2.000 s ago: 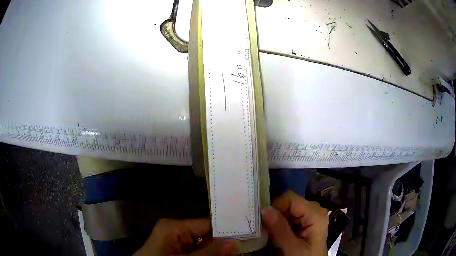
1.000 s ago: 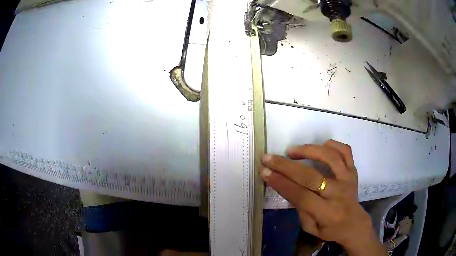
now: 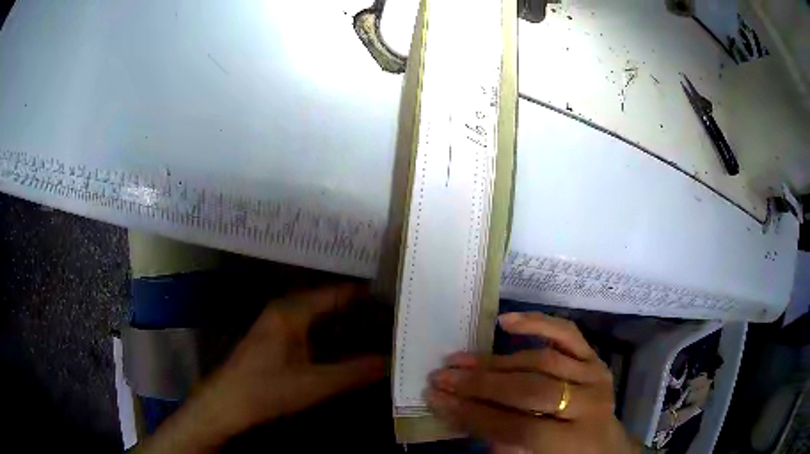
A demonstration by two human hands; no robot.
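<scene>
A white marked strip (image 3: pixel 448 222) with dotted edge lines and handwritten marks lies on a pale olive fabric band (image 3: pixel 508 160), which shows along both sides and at the near end. The strip runs from the top of the view over the table's front edge. My right hand (image 3: pixel 533 386), with a ring, lies on the strip's near end, fingertips on its right part. My left hand (image 3: pixel 284 350) is left of the near end, thumb and fingers apart, its fingertips dark and close to the band's edge; I cannot tell whether they touch it.
Black thread snips (image 3: pixel 710 124) lie on the machine bed (image 3: pixel 604 53) at the right. A curved brownish fitting (image 3: pixel 377 40) is left of the strip. The white table (image 3: pixel 222 106) has a ruler along its front edge. A pale bin (image 3: pixel 666 381) with scraps is below right.
Since one second ago, my right hand has moved down to the strip's near end and my left hand has come into fuller view. The tension knob has left the view. The view has shifted.
</scene>
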